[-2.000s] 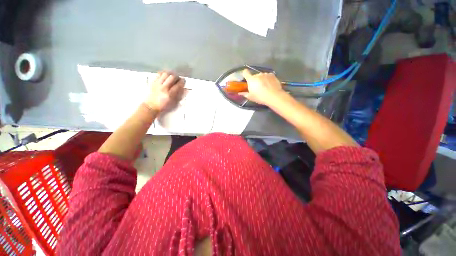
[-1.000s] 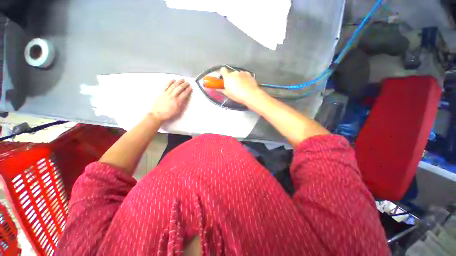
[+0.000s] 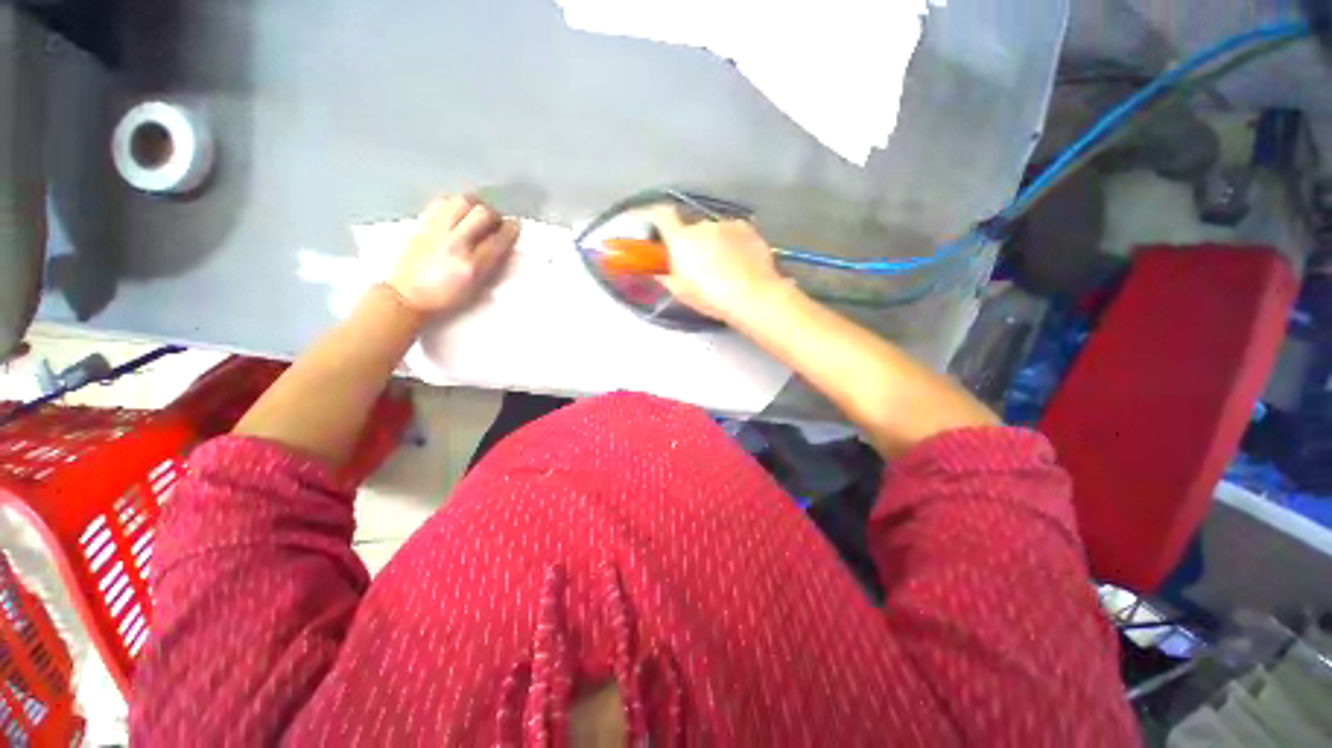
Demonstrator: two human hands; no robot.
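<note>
A white garment panel lies flat along the near edge of the grey ironing table. My right hand is closed round the orange handle of the steam iron. The iron rests on the panel's right part, its tip pointing left. My left hand lies on the panel's left part, to the left of the iron tip, with its fingers curled at the far edge. Whether the fingertips pinch the edge or a tape is hidden.
A white tape roll stands at the table's left. White fabric pieces lie at the far side. A blue hose runs right from the iron. A red padded board is at the right, and a red basket at the lower left.
The iron moved left along the panel, then stayed near the same part. My left hand flattened on the panel, then curled its fingers and shifted left. The view has also shifted.
</note>
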